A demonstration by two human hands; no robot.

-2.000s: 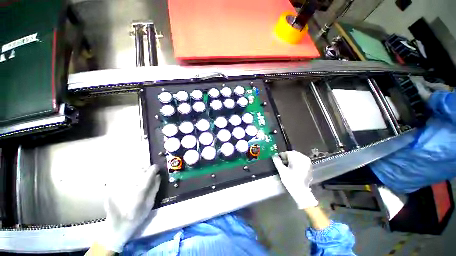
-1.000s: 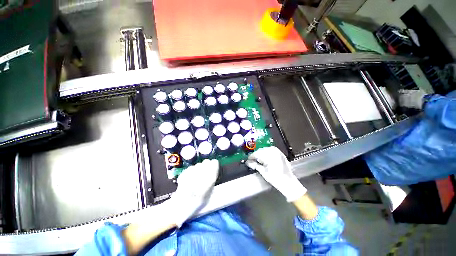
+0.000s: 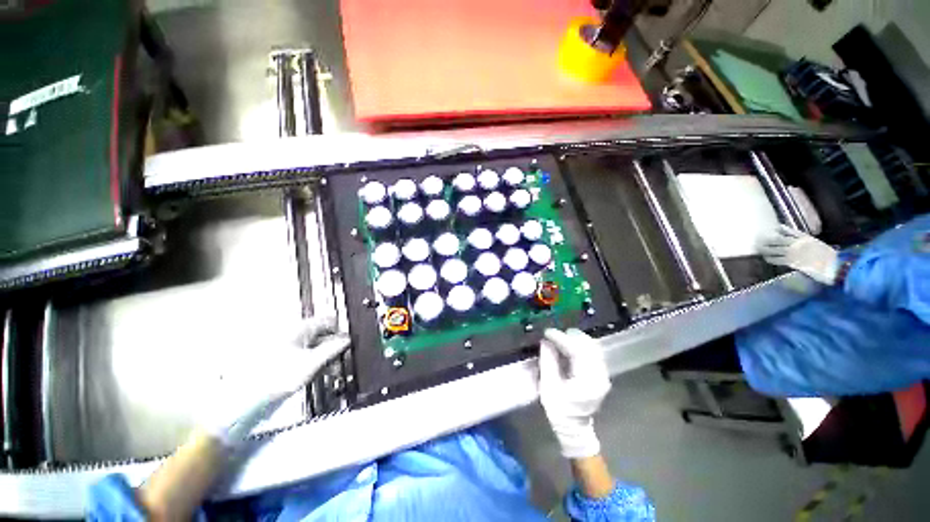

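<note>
A green populated circuit board (image 3: 464,328) with rows of round white-topped capacitors sits in a black square carrier frame (image 3: 428,374) on the conveyor. Two orange-copper rings show near its front edge. My left hand (image 3: 267,379), in a white glove, is at the frame's left front side, fingers pointing toward its edge; it is blurred, and whether it touches is unclear. My right hand (image 3: 574,387), in a white glove, has its curled fingertips at the frame's front edge, below the board's right part; its grip cannot be made out.
Silver conveyor rails (image 3: 693,321) run across. A green mat (image 3: 61,133) lies at left, a red sheet (image 3: 459,61) with a yellow-orange ring (image 3: 589,53) behind. At right, another person's gloved hand (image 3: 798,253) reaches over the line beside a white sheet (image 3: 722,212).
My left hand has moved left from the board's front edge to the frame's side. The frame sits slightly further right along the rails. The other person's gloved hand has come into view.
</note>
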